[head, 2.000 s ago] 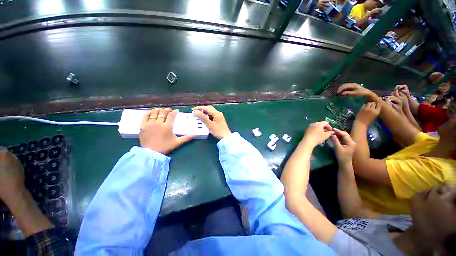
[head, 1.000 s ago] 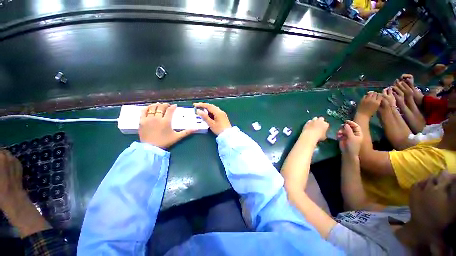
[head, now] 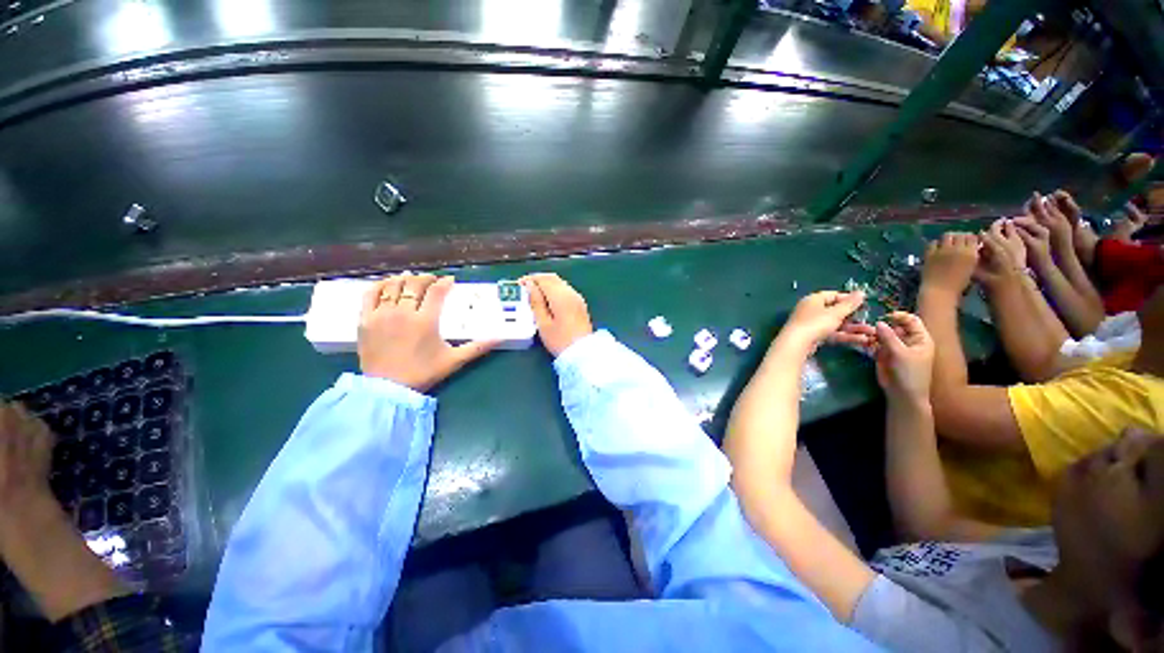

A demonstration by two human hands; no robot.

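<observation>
A white power strip (head: 335,315) lies on the green bench, its white cord (head: 153,318) running off to the left. My left hand (head: 405,334) lies over the strip's middle, with a ring on one finger and the thumb along its near side. A small square unit with a green-teal face (head: 509,291) sits on the strip's right end, beside dark slots. My right hand (head: 558,314) is at the strip's right end, fingertips at the unit's right side; whether they touch it I cannot tell. Several small white units (head: 702,341) lie on the bench to the right.
A dark conveyor belt (head: 281,166) with two small units runs behind a reddish-brown edge strip. A blister tray (head: 121,440) and another person's hand are at left. Neighbours' hands (head: 830,319) work at right by a loose pile of small parts (head: 881,287). A green post (head: 881,140) stands behind.
My right fingers have moved off the unit's top to its right, so its green-teal face now shows. My left hand stays on the strip. The units on the belt have moved left.
</observation>
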